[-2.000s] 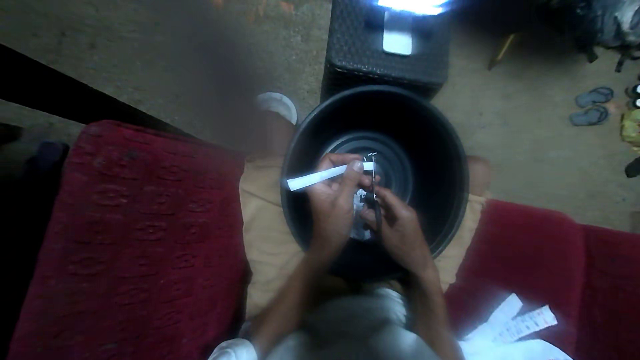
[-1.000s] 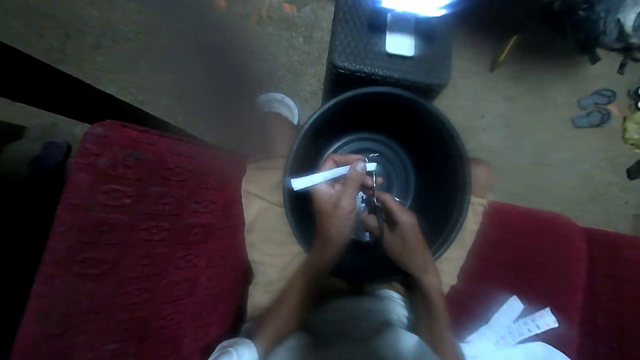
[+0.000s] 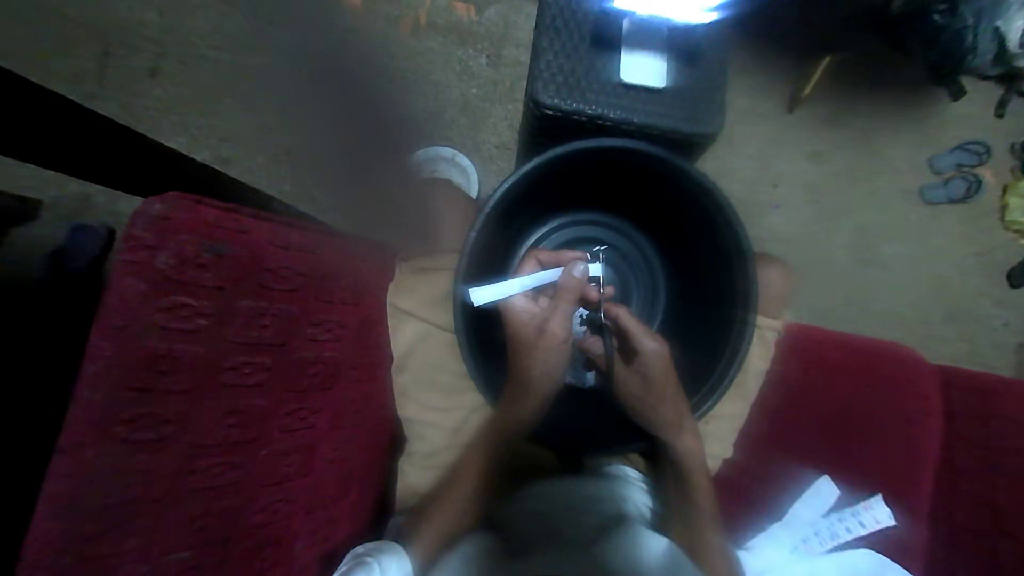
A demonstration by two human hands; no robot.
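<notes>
Over a black plastic tub (image 3: 708, 208), my left hand (image 3: 548, 308) pinches a narrow white paper strip (image 3: 516, 286) between thumb and fingers. The strip points out to the left, and its right end meets the blades of a pair of scissors (image 3: 602, 292). My right hand (image 3: 636, 352) holds the scissors by their dark handles, blades pointing away from me. Small white scraps (image 3: 582, 372) lie low in the tub, partly hidden by my hands. Whether the blades are apart is too small to tell.
Red cushioned seats (image 3: 200, 360) flank my legs. More paper strips (image 3: 848, 524), bearing print, lie on the right seat. Beyond the tub stands a black woven-pattern stool (image 3: 624, 108) with a phone-like object (image 3: 644, 60) and a bright light on it. Grey flip-flops (image 3: 952, 188) rest on the floor.
</notes>
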